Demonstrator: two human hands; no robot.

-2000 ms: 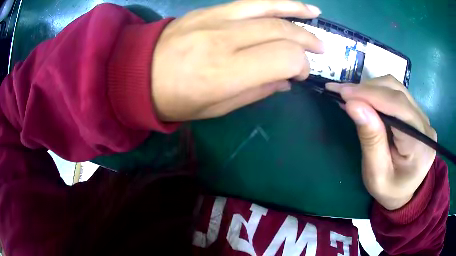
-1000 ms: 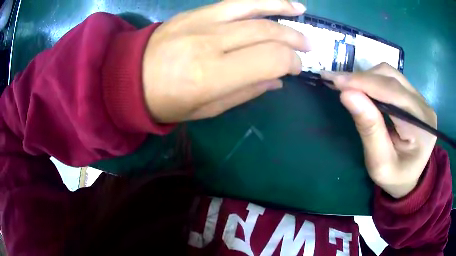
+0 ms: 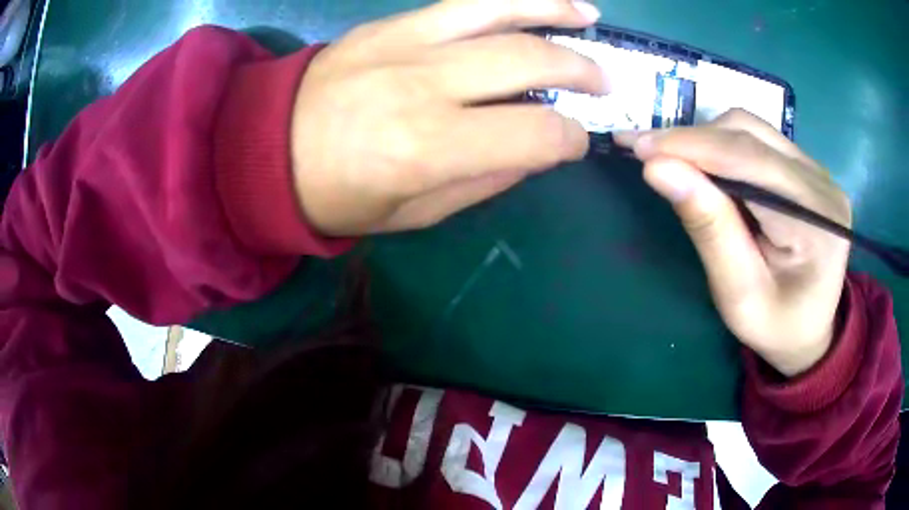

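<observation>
The opened phone [image 3: 638, 85] lies at the top, a black rim around a pale inside, with a dark and blue band [image 3: 677, 100] crossing it. My left hand [image 3: 439, 120] lies over the phone's left end, fingers spread, a fingertip at its near edge. My right hand [image 3: 762, 224] holds dark tweezers [image 3: 787, 206] like a pen. Their tips are at the phone's near edge beside my left fingertips. The tips are blurred and partly hidden by my fingers. I cannot tell whether a small part is between them.
The glossy dark green table [image 3: 558, 299] lies under the phone and hands. A faint angled mark [image 3: 495, 261] shows on it. A pale piece [image 3: 150, 344] is at the table's near left edge. Dark and pale items are cut off at the upper left corner.
The phone sits slightly further left and higher in view. My right hand and the tweezers have moved left along the near edge, closer to my left fingertips. My left thumb is now less visible.
</observation>
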